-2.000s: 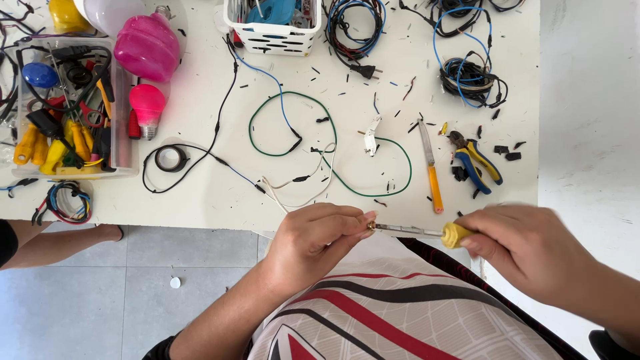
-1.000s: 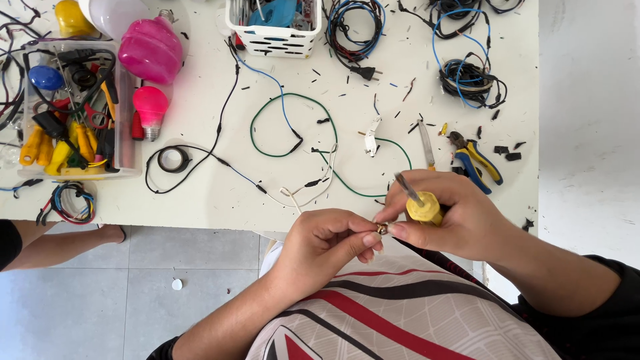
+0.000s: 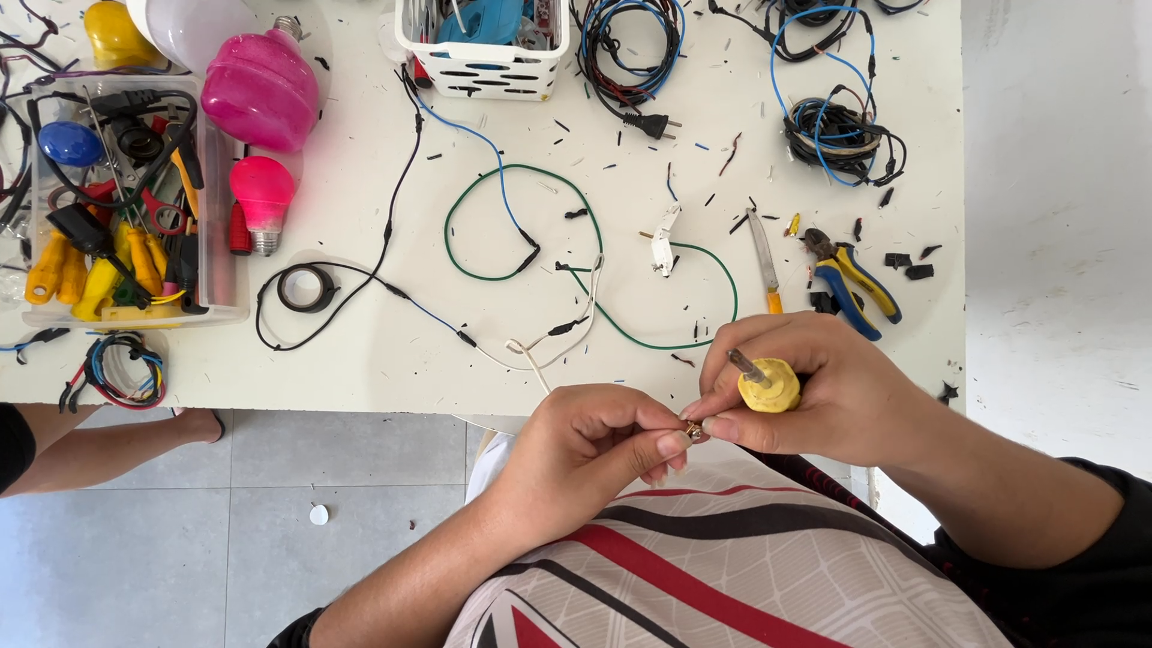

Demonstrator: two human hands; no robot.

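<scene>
Just off the table's front edge, my left hand (image 3: 612, 454) pinches a small brass-coloured metal part (image 3: 693, 430) between thumb and fingers. The fingertips of my right hand (image 3: 810, 382) touch that part from the other side. My right hand also holds a screwdriver with a yellow handle (image 3: 770, 385), its shaft pointing up and left. A white cable (image 3: 531, 360) runs over the table edge toward my left hand. Beyond my hands lie a green wire (image 3: 630, 335), a white plastic piece (image 3: 664, 241), a knife with an orange handle (image 3: 763, 256) and blue-yellow cutting pliers (image 3: 855, 279).
At left stand a clear plastic bin (image 3: 216, 288) of tools, a pink bulb (image 3: 262, 202) and a roll of black tape (image 3: 306, 288). A white basket (image 3: 486, 76) and coiled cables (image 3: 630, 54) are at the back. Another person's leg (image 3: 135, 450) shows at left. Scraps litter the table (image 3: 360, 378).
The screwdriver, whose shaft reached toward my left hand two seconds ago, now points up in my right hand. My right hand has moved left, and its fingertips have come to the small part.
</scene>
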